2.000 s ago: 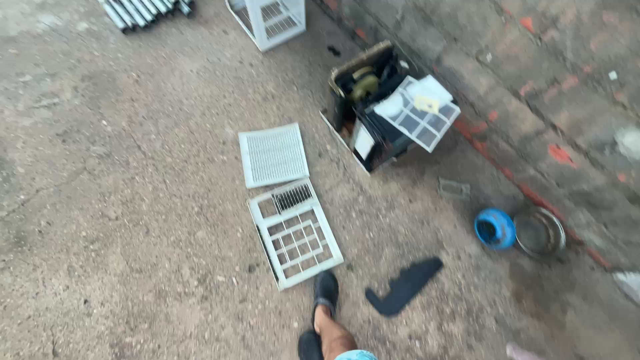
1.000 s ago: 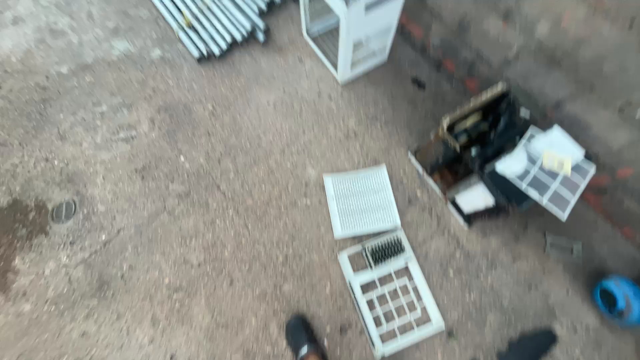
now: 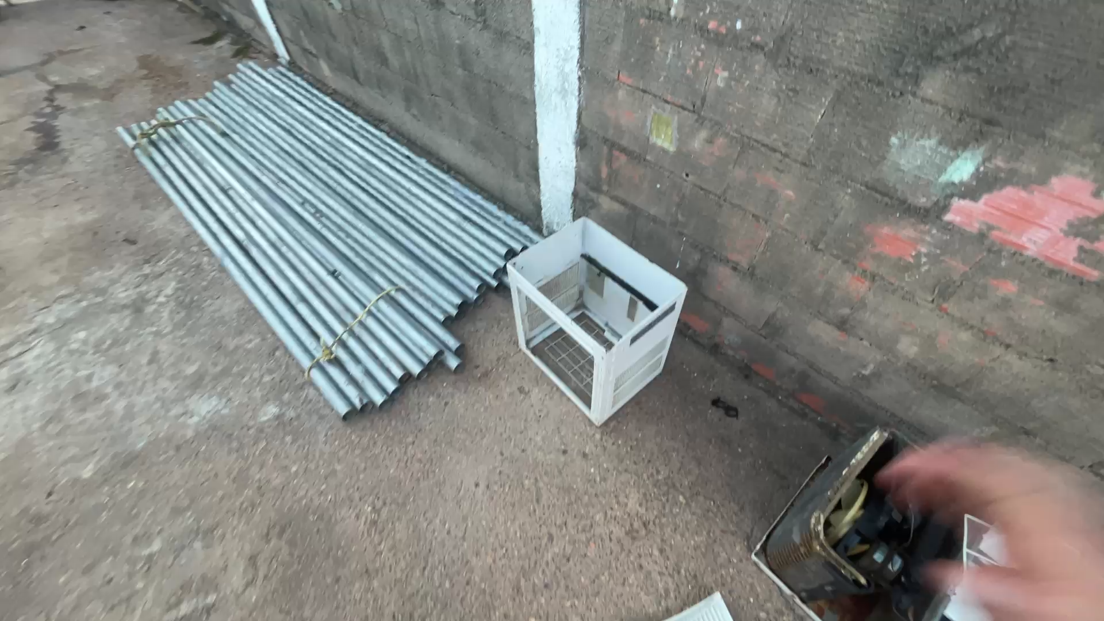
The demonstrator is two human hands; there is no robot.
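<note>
My right hand [image 3: 1009, 526], blurred, reaches in at the lower right with its fingers apart, over or beside a dark appliance unit [image 3: 802, 535] with a worn metal rim and a yellowish fan-like part inside. Whether it touches the unit cannot be told. Behind the fingers, a white-framed filter panel [image 3: 975, 539] shows in part. An open white appliance housing [image 3: 642, 371] with wire grating at its bottom stands by the wall. At the bottom edge, only a corner of a white panel [image 3: 705, 611] is visible. My left hand is out of view.
Many galvanized metal pipes [image 3: 302, 233], tied with cord [image 3: 349, 328], lie along the block wall [image 3: 742, 172] to the left of the housing. A white-painted strip [image 3: 556, 112] runs down the wall. A small black object [image 3: 724, 407] lies on the concrete ground between housing and unit.
My right hand has come into view at the dark unit. The view has swung up toward the wall and pipes; the grille frame and my feet are out of sight.
</note>
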